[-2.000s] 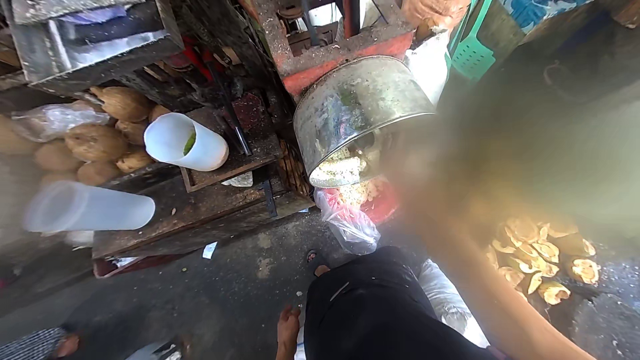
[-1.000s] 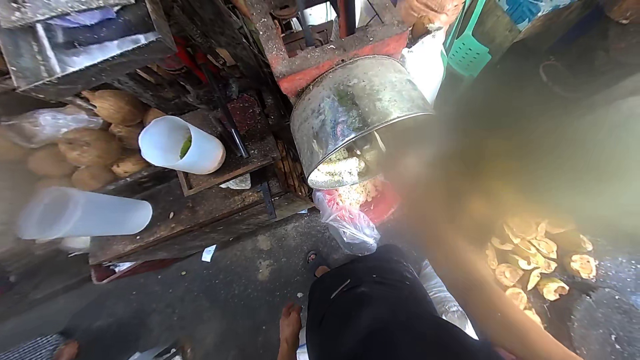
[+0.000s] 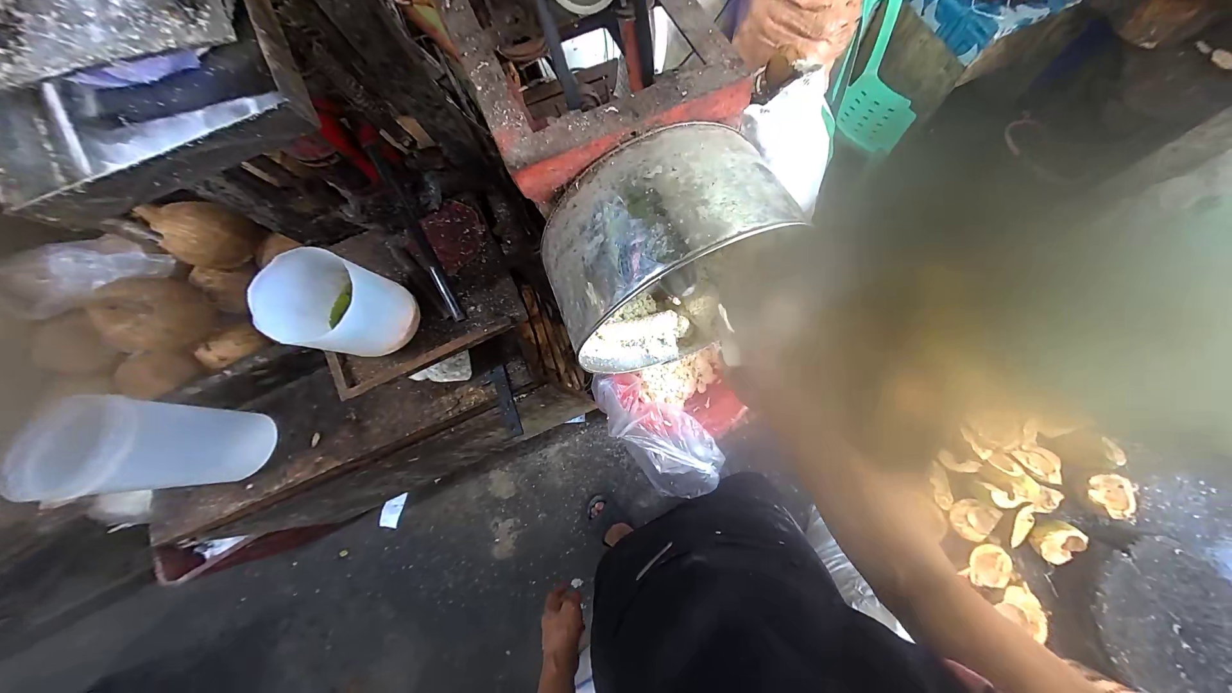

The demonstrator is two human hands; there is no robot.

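Note:
A large dented metal pot (image 3: 674, 202) lies tipped, its mouth facing down and toward me. White shredded food (image 3: 635, 337), possibly grated coconut, shows inside its lower rim. More pale shreds (image 3: 679, 377) lie just below, over a red container (image 3: 717, 409) with a clear plastic bag (image 3: 674, 452) beside it. My right arm reaches from the lower right to the pot's mouth; my right hand (image 3: 746, 332) is badly blurred there, and its grip is hidden. My left hand (image 3: 562, 616) hangs low beside my dark clothing, fingers loosely curled, with a tiny white fleck near them.
A red-edged machine frame (image 3: 626, 125) stands behind the pot. At left are a white plastic pitcher (image 3: 375, 313), a translucent container (image 3: 202, 443) and husked coconuts (image 3: 154, 313) by a wooden bench (image 3: 318, 452). Split coconut shells (image 3: 991, 515) lie at right. A blur covers the upper right.

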